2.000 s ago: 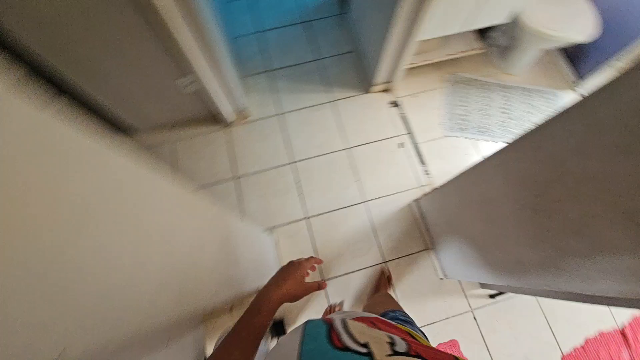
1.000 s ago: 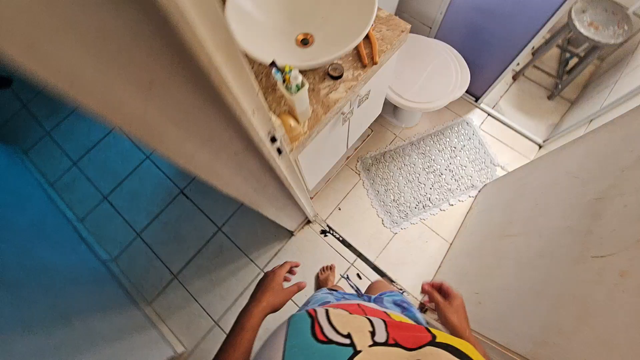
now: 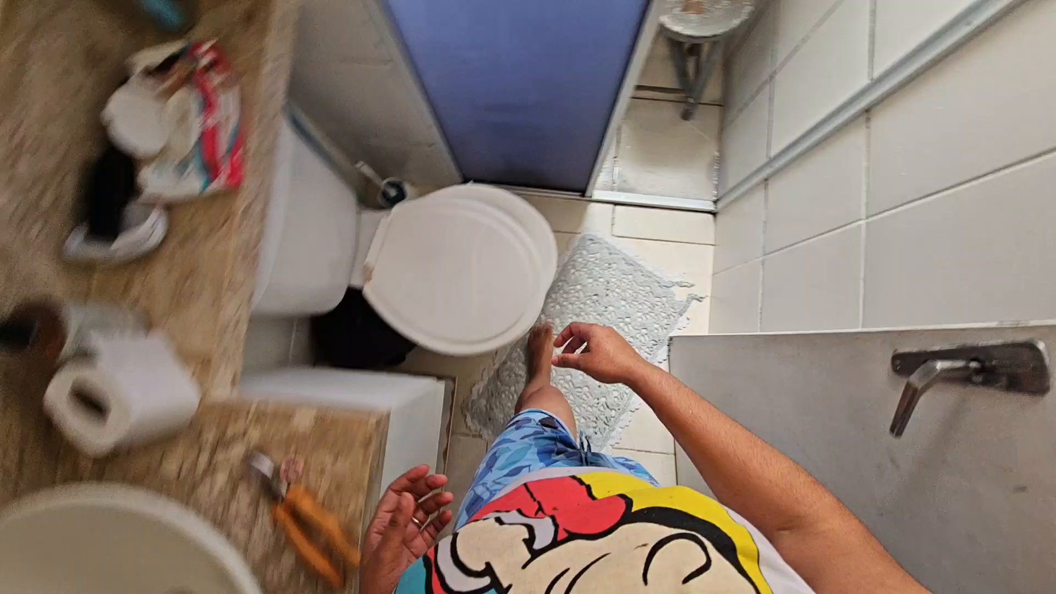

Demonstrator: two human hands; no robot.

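Note:
My left hand is at the bottom, fingers apart and holding nothing, just right of the stone countertop. Pliers with orange handles lie on that counter, the thing nearest to it. My right hand hangs over the grey textured bath mat, its fingers loosely curled with nothing between them. Left of it stands a toilet with its white lid down. A toilet paper roll, a red and white package and part of a round basin are on the counter, blurred.
A door with a metal lever handle stands at the right. Behind the mat are a blue-purple panel, a raised metal threshold and a round-topped stool. A black bin or bag sits beside the toilet. White tiles cover the right wall.
I have come from the hallway floor through the doorway into the bathroom. The counter, toilet and mat are now close, and my right hand reaches further forward than a second ago.

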